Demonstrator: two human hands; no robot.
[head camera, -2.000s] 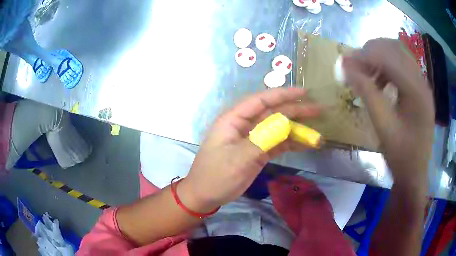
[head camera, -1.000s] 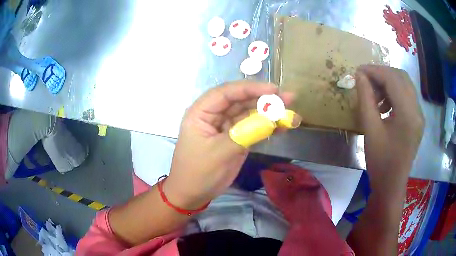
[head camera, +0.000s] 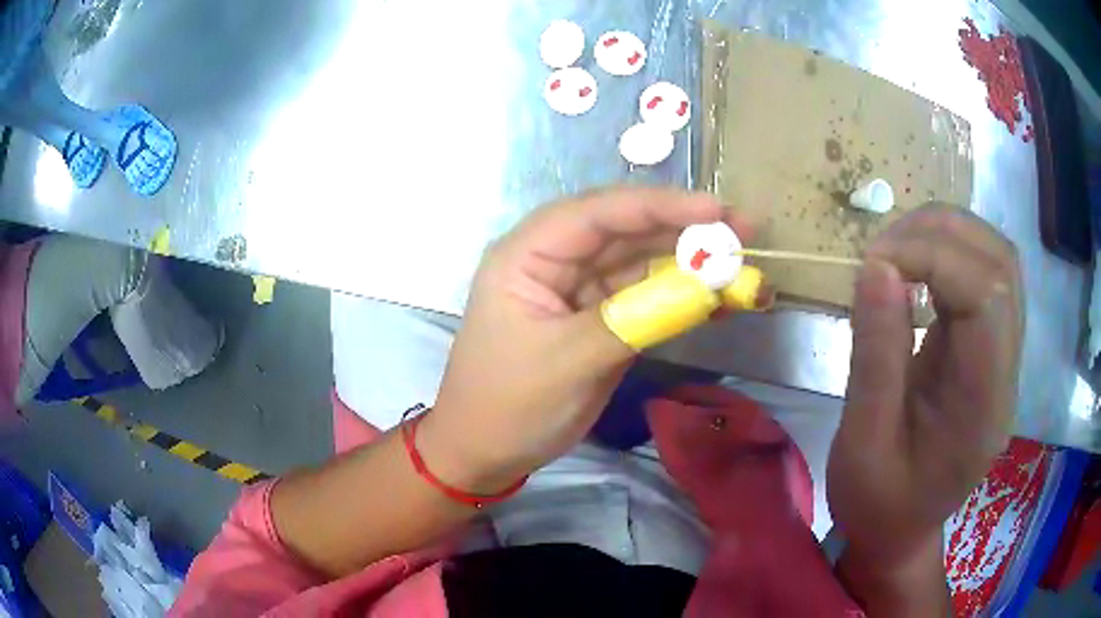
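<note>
My left hand (head camera: 580, 314), with yellow wraps on thumb and forefinger, holds a white disc (head camera: 709, 255) bearing one red mark. My right hand (head camera: 924, 362) pinches a thin pale stick (head camera: 803, 256) between thumb and forefinger. The stick's far end meets the right side of the disc. A small white cap-like piece (head camera: 872, 196) stands on the brown cardboard pad (head camera: 773, 133), just beyond my right fingers, beside dark spots. Whether the stick's tip carries anything is too small to tell.
Several white discs (head camera: 621, 53), some with two red marks, lie left of the pad. Red pieces (head camera: 997, 73) and a dark flat object (head camera: 1055, 151) lie right of it. Doll feet in blue flip-flops (head camera: 146, 150) are at far left. A blue bin of red parts (head camera: 996, 525) is below right.
My right hand has moved from beside the white cap-like piece to the disc, and the thin stick now shows. The left hand still holds the disc with one red mark.
</note>
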